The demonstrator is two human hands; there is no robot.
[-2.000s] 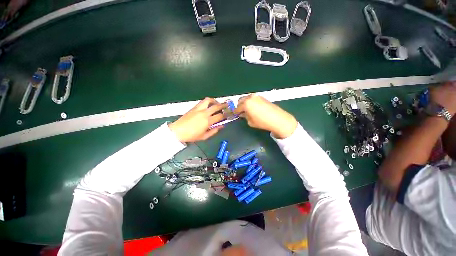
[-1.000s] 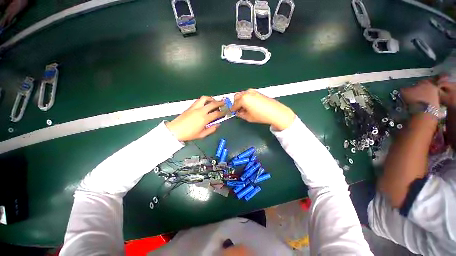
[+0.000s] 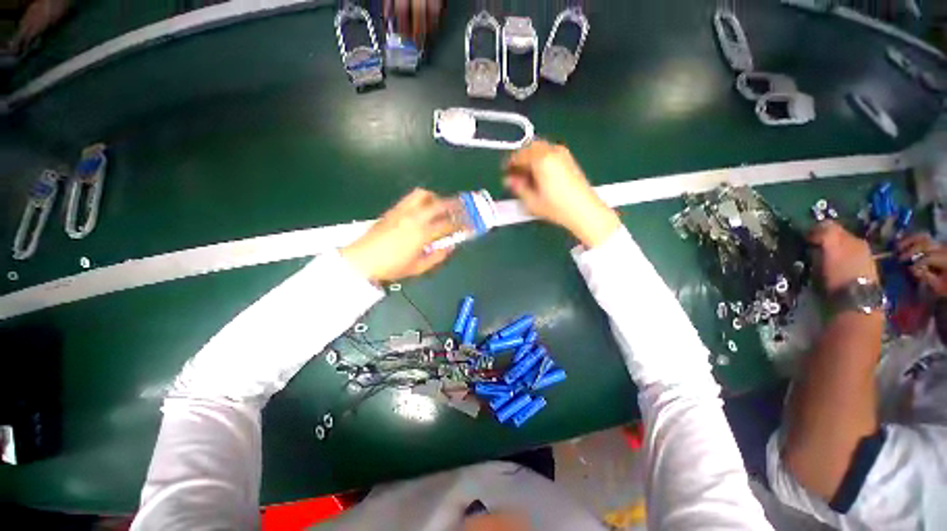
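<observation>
My left hand [image 3: 410,236] holds a device housing [image 3: 477,213] by its loop, over the white strip. A blue battery shows in its block end, which points right. My right hand [image 3: 550,187] is off the housing, to its right, with fingers bent and blurred; whether it holds anything cannot be told. An empty housing [image 3: 483,129] lies on the belt just beyond my right hand. A pile of blue batteries [image 3: 518,363] with circuit boards and dark wires [image 3: 415,363] lies on the green surface nearer to me.
Several housings [image 3: 503,57] lie on the far belt, and filled ones [image 3: 86,192] at left. Another person's hand [image 3: 415,16] is at the top. At right, a neighbour's arm [image 3: 846,342] reaches beside a component pile [image 3: 732,233]. A black object [image 3: 29,404] is at left.
My right hand has let go of the housing and moved up and right. The belt housings have shifted left. A hand has appeared at the top with a filled housing. The neighbour's hands have moved.
</observation>
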